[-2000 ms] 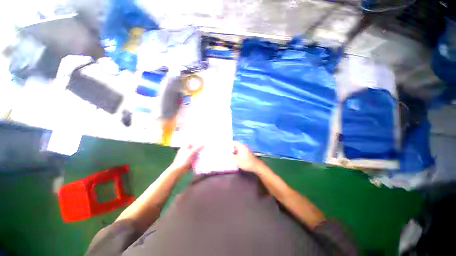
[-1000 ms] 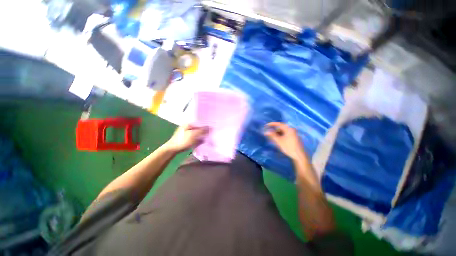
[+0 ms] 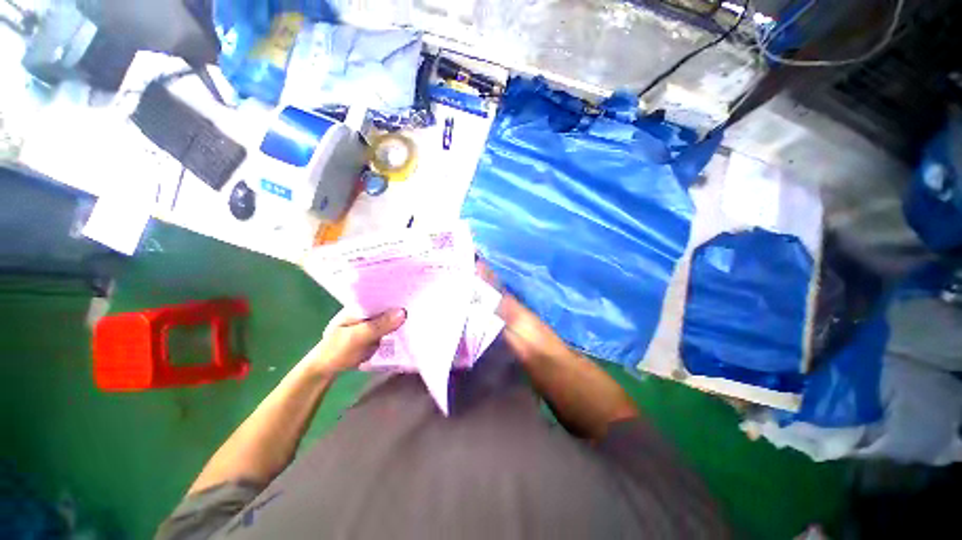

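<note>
Several pink order slips (image 3: 417,290) are held in front of my body at the table's front edge. They are fanned apart, with one pointed corner hanging down. My left hand (image 3: 362,340) grips them at their left side with the thumb on top. My right hand (image 3: 508,314) is at their right side, its fingers partly hidden behind the sheets. A flat blue plastic packing bag (image 3: 591,211) lies on the white packing table (image 3: 659,353) to the right of the slips.
A label printer (image 3: 306,153), tape roll (image 3: 391,156), keyboard (image 3: 188,135) and mouse (image 3: 242,200) are on the table's left part. Another blue bag stack (image 3: 747,301) lies at the right. A red stool (image 3: 169,343) stands on the green floor (image 3: 285,443) at the left.
The slips have gone from one flat stack to a fanned spread. My right hand was apart from them over the blue bag one second ago and is now at their right side.
</note>
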